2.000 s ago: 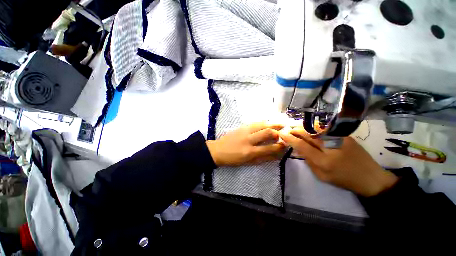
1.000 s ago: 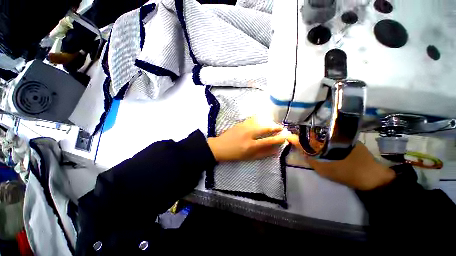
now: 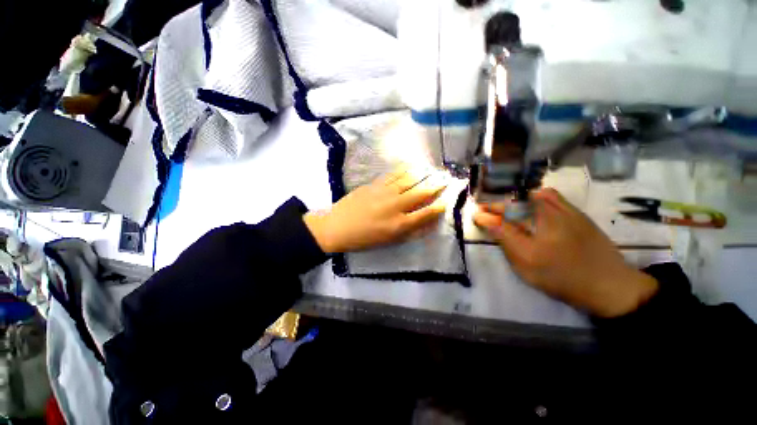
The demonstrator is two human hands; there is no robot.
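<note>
A light grey garment piece (image 3: 398, 256) with navy trim lies under the sewing machine (image 3: 564, 79), its front corner near the table edge. My left hand (image 3: 378, 214) lies flat on the piece, fingers spread slightly toward the bright needle area, holding nothing that I can see. My right hand (image 3: 556, 245) is right of the needle, below the shiny metal part (image 3: 508, 116), with fingertips by the trimmed edge. Glare and blur hide whether its fingers pinch the cloth.
Thread snips (image 3: 672, 212) lie on the table to the right. More grey cloth with navy trim (image 3: 236, 75) is heaped behind. A grey box with a round vent (image 3: 62, 162) stands at left. Another grey piece (image 3: 75, 332) hangs at lower left. The table's front edge (image 3: 390, 319) runs below my hands.
The grey piece has shifted away from the table edge, its front corner now higher. My right hand has moved out from behind the metal part and slightly away from my left. The view has shifted.
</note>
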